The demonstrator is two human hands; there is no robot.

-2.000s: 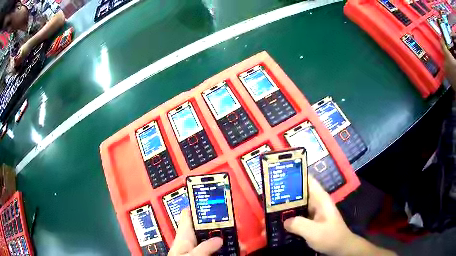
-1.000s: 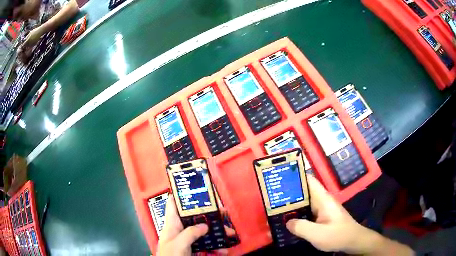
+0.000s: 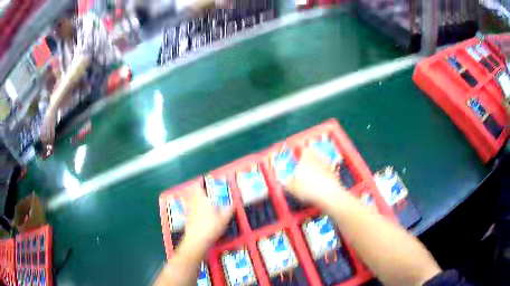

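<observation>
The red tray lies in front of me with lit keypad phones in both rows; the picture is blurred. My left hand is over the far row's left part, touching or close to a phone. My right hand is over the far row's right part, between two phones; one has its lit screen beside my fingers. Whether either hand grips a phone cannot be told. Near-row phones, such as one with a white and blue screen, sit in slots. Another phone lies outside the tray's right side.
A second red tray with phones is at the right. Red trays and a small cardboard box are at the left. A white strip crosses the green surface. A person's arm is at the upper left; a metal post stands at the back.
The two phones held up before the tray are no longer raised. Both hands have moved forward over the far row. Phones now fill near-row slots seen empty before. The view has tilted up.
</observation>
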